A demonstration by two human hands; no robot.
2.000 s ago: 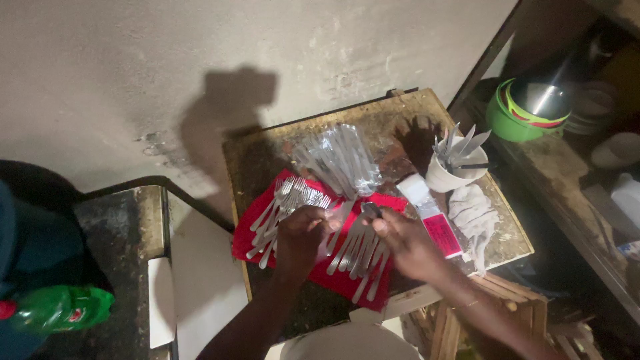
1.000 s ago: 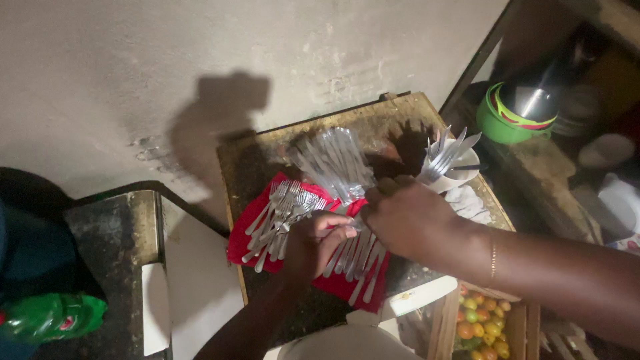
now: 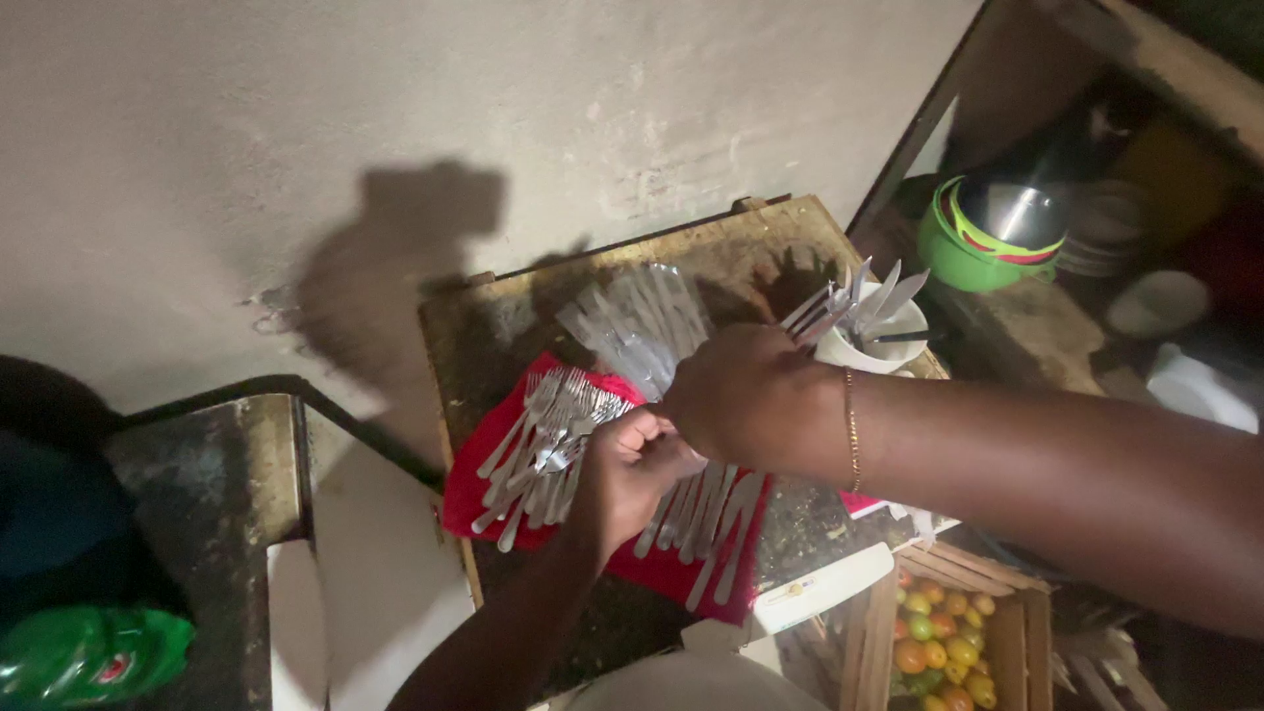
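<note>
My left hand [image 3: 637, 469] has its fingers bent over a red cloth [image 3: 726, 591], its fingertips close to my right hand [image 3: 746, 395]. What lies between the fingertips is hidden. Several metal forks [image 3: 553, 425] rest on the cloth left of my hands. More metal cutlery handles [image 3: 701, 513] lie on its right part. Behind my hands, cutlery in clear plastic sleeves [image 3: 642, 321] is spread on the wooden table [image 3: 513, 316]. A white cup [image 3: 894, 346] with knives and other cutlery stands beyond my right wrist.
A wooden crate [image 3: 1032, 632] of small tomatoes [image 3: 938, 642] is below the table's right corner. Green bowls [image 3: 973, 257] stand on a shelf at right. At lower left are a green plastic bottle [image 3: 94, 657] and a dark surface [image 3: 202, 474]. The wall [image 3: 592, 118] runs behind the table.
My right hand has moved from the cloth's right side to beside my left fingertips, its forearm now across the table's right part. The fingertips of both hands were farther apart two seconds ago.
</note>
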